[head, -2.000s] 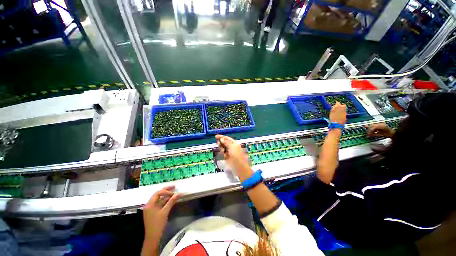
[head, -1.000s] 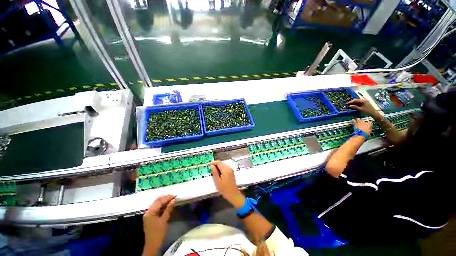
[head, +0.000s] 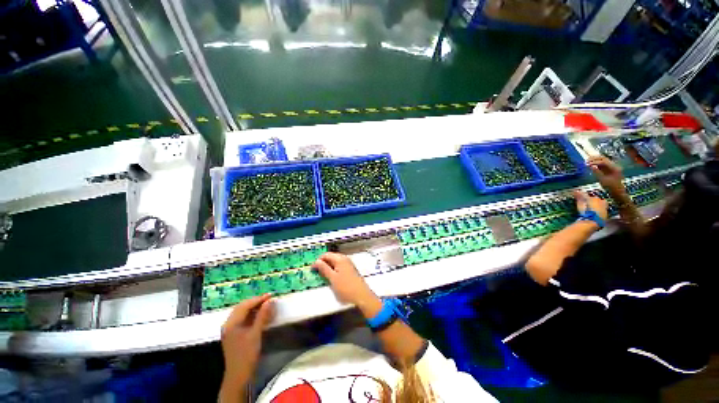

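A green PCB panel with rows of small parts (head: 260, 277) lies in the conveyor track in front of me. My right hand (head: 340, 275), with a blue wrist strap, has its fingertips over the panel's right end. My left hand (head: 246, 327) is at the front white rail, below the panel, with thumb and fingertips near each other. I cannot tell whether either hand holds a tiny component. Two blue bins of small dark and yellow-green components, the left (head: 272, 198) and the right (head: 359, 183), stand behind the track.
Another green panel (head: 445, 238) lies further right in the track, past a gap. A seated person (head: 623, 291) works at the right beside another pair of blue bins (head: 504, 167). A small blue box (head: 262, 151) is behind my bins. A coiled dark ring (head: 150, 231) lies at left.
My right hand went from beside the bins down to the panel, then slightly left along it. My left hand stayed near the front rail. The neighbour's hands moved right.
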